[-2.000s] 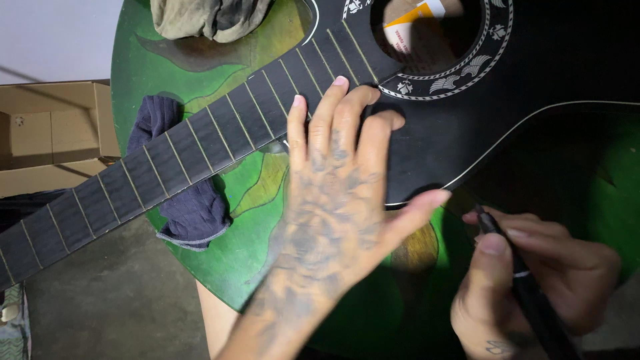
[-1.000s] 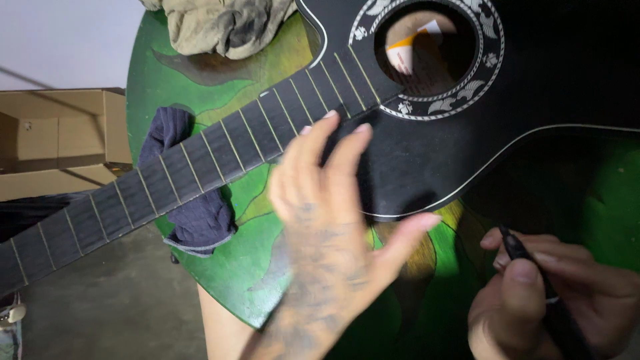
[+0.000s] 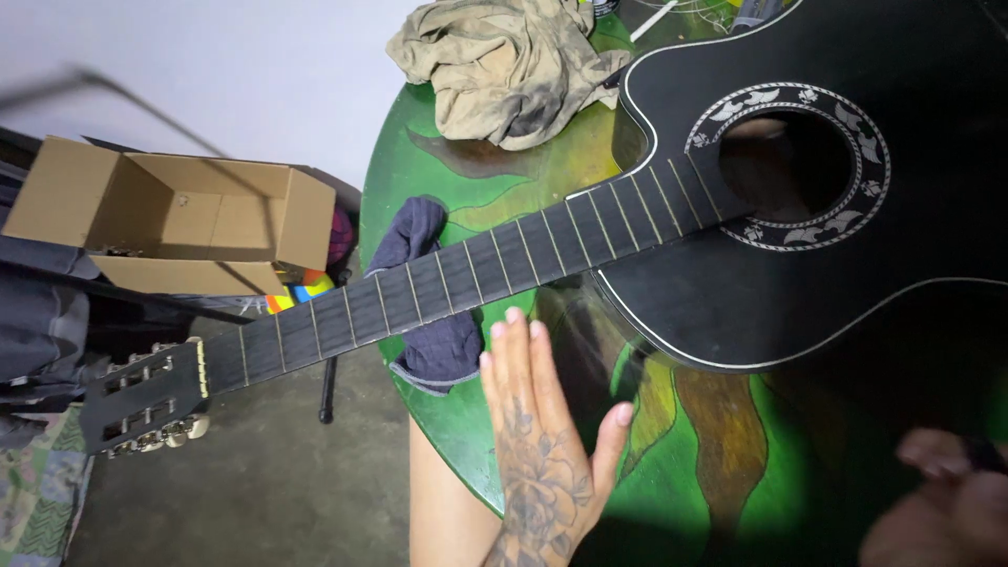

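Note:
A black acoustic guitar (image 3: pixel 756 315) without strings lies face up on a round green painted table (image 3: pixel 669 488). Its fretboard (image 3: pixel 465 268) reaches left past the table edge to the headstock (image 3: pixel 146 398) with tuning pegs. A folded dark blue cloth (image 3: pixel 441 350) lies under the neck. My left hand (image 3: pixel 543 457), tattooed on its back, is just below the neck, fingers extended and thumb apart, holding nothing. In the dim lower right corner my right hand (image 3: pixel 945 496) is blurred and partly cut off, closed around a dark pen-like tool (image 3: pixel 984 455).
A crumpled beige stained cloth (image 3: pixel 504 71) lies at the table's back edge, near a white stick (image 3: pixel 654 21). An open cardboard box (image 3: pixel 213 213) stands at the left, beyond the headstock. A dark stand leg (image 3: pixel 327 394) shows below the neck. My leg (image 3: pixel 449 488) is beneath the table edge.
My left hand has left the fretboard and soundboard and is now below the neck. The view has swung left, bringing the headstock in. My right hand still holds the pen-like tool.

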